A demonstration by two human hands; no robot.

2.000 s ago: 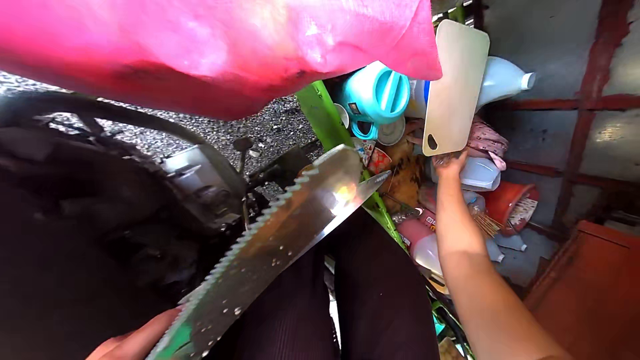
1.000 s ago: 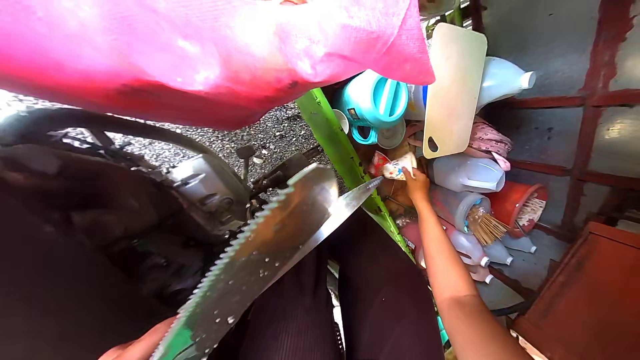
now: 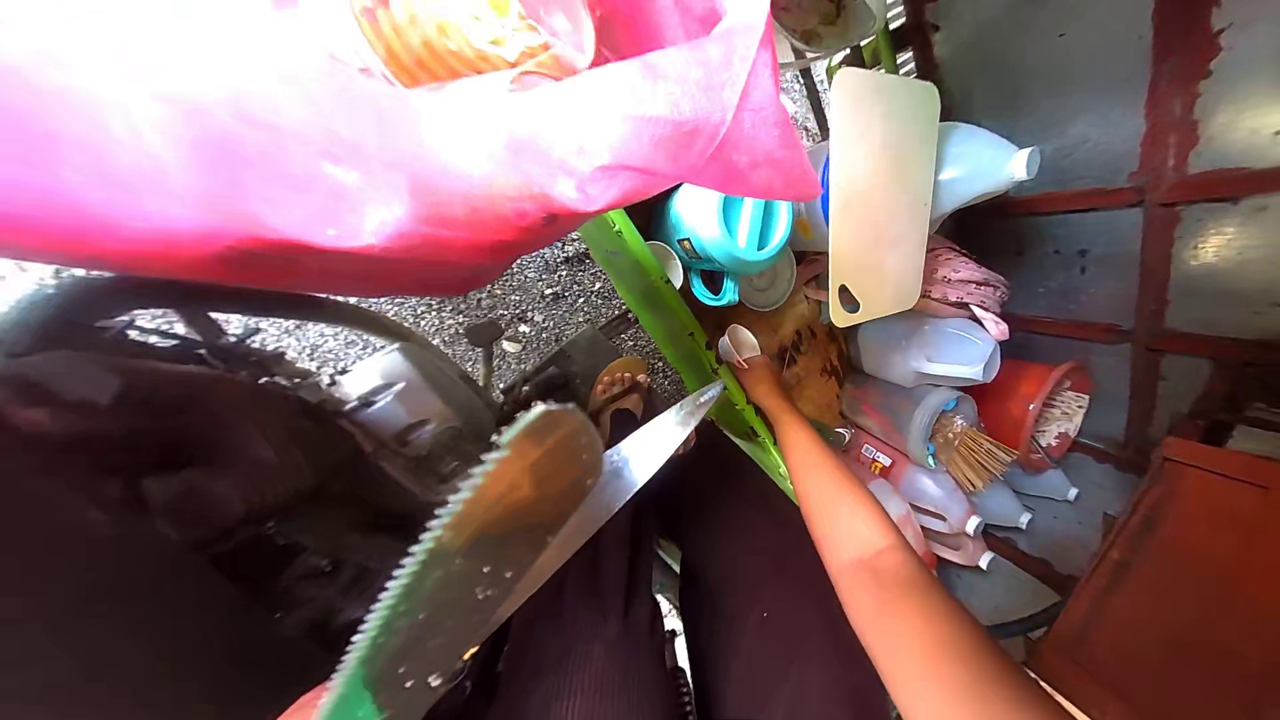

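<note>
My left hand [image 3: 303, 704] shows only as a sliver at the bottom left edge, against the base of a broad, wet, toothed-edged piece [image 3: 465, 560] with a green lower part; its exact kind and my grip are unclear. Beside it a shiny pointed metal blade [image 3: 625, 465] reaches up and right. My right hand [image 3: 762, 382] has its fingers around a small whitish cup [image 3: 739, 344], just right of the green metal bar [image 3: 655, 295]. Above it stand a turquoise plastic jug [image 3: 728, 228] and a cream cutting board [image 3: 882, 190].
A pink cloth or plastic sheet [image 3: 400, 180] spans the upper left. Several plastic jugs [image 3: 928, 348], a container of wooden sticks [image 3: 895, 410] and a red bucket [image 3: 1020, 395] crowd the right. A dark vehicle-like part with a curved rim [image 3: 300, 300] lies left, above gravel.
My right hand has gone from beside the cutting board's lower end down and left to the green bar. A second ago it held a printed, light-coloured item; now it holds a small cup.
</note>
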